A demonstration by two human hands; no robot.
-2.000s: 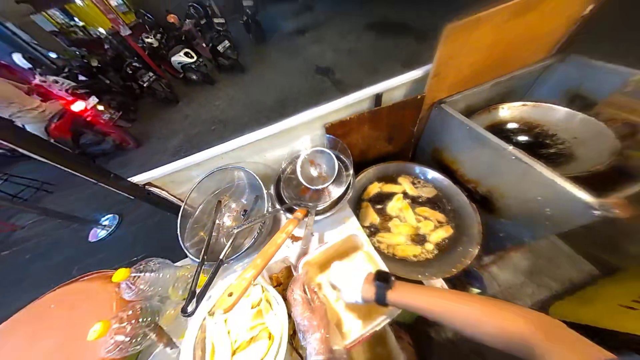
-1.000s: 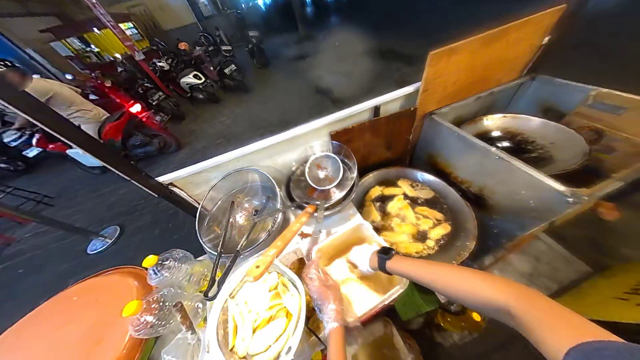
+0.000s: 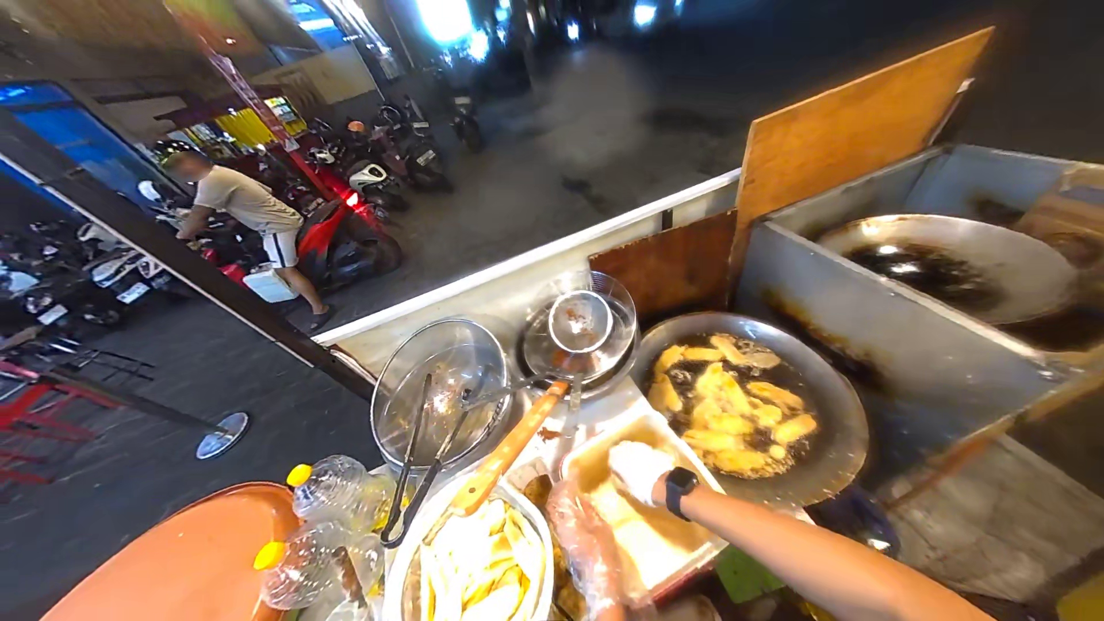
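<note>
My right hand (image 3: pixel 638 468), with a dark watch at the wrist, is in a rectangular tub of pale batter (image 3: pixel 655 539); its fingers look coated, and whether they hold anything is hidden. My left hand (image 3: pixel 582 526), in a clear plastic glove, lies at the tub's left edge, its fingers hard to make out. Left of it, a white bowl (image 3: pixel 545 561) holds pale sliced pieces (image 3: pixel 483 561). A wooden handle (image 3: pixel 509 453) and black tongs (image 3: pixel 423 466) lean over that bowl. Golden pieces (image 3: pixel 724 405) fry in oil in a wok (image 3: pixel 841 448) right of the tub.
A wire strainer (image 3: pixel 440 392) and a metal ladle (image 3: pixel 580 321) over a pan lie behind. Plastic bottles (image 3: pixel 332 492) and an orange round surface (image 3: pixel 181 561) are at left. A second wok (image 3: pixel 1018 267) sits in a metal enclosure. Beyond the counter, a person (image 3: pixel 246 207) is by a red motorbike (image 3: pixel 341 228).
The person by the red motorbike has come further into view at left. The view has tilted upward. My hands stay at the batter tub.
</note>
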